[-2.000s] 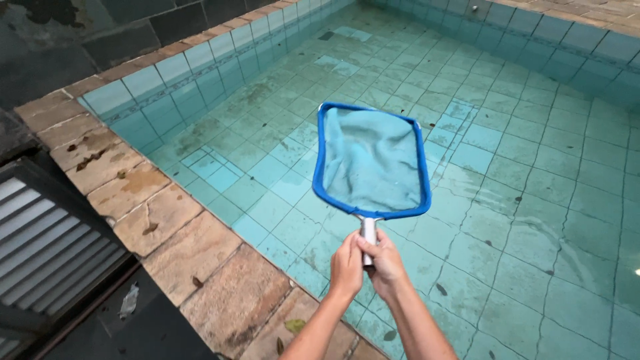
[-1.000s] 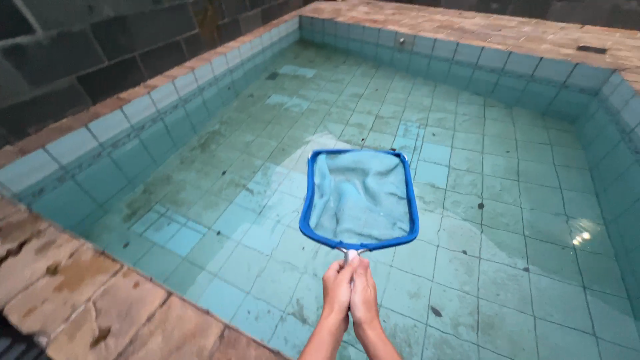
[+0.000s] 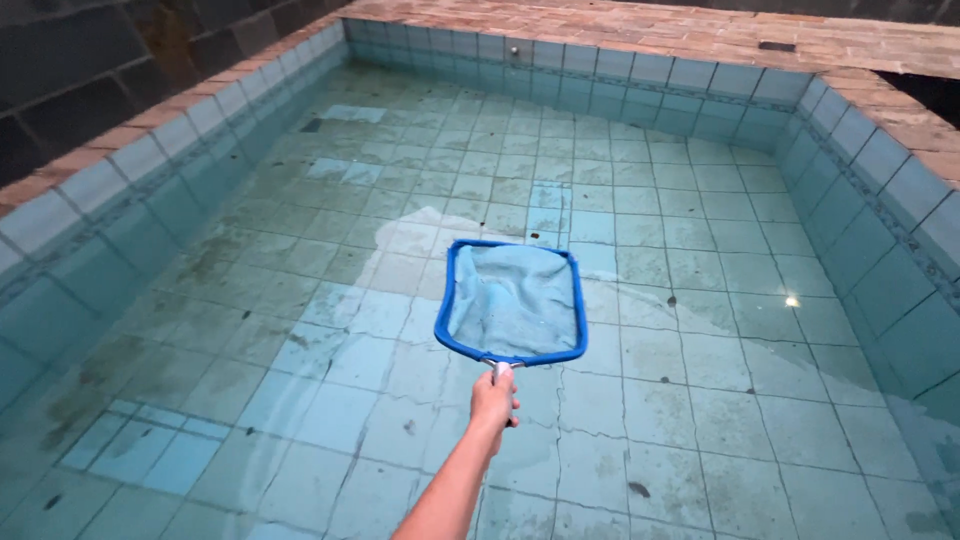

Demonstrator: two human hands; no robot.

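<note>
My left hand is closed around the short metal handle of a leaf skimmer net, its thumb along the top and its fingertips showing on the right side. The blue frame of the net points away from me over the pool water, with pale blue mesh sagging inside it. No leaves can be made out in the mesh. A pale reflection lies on the water behind and to the left of the net. My right hand is out of view.
Blue-tiled pool walls rise at the left, far and right sides, topped by brick-like coping. Several dark leaves or specks lie scattered in the water. A dark block wall stands beyond the left edge.
My right hand, on the handle with my left in both earlier frames, has let go and left the view. The view has turned away from the near stone edge.
</note>
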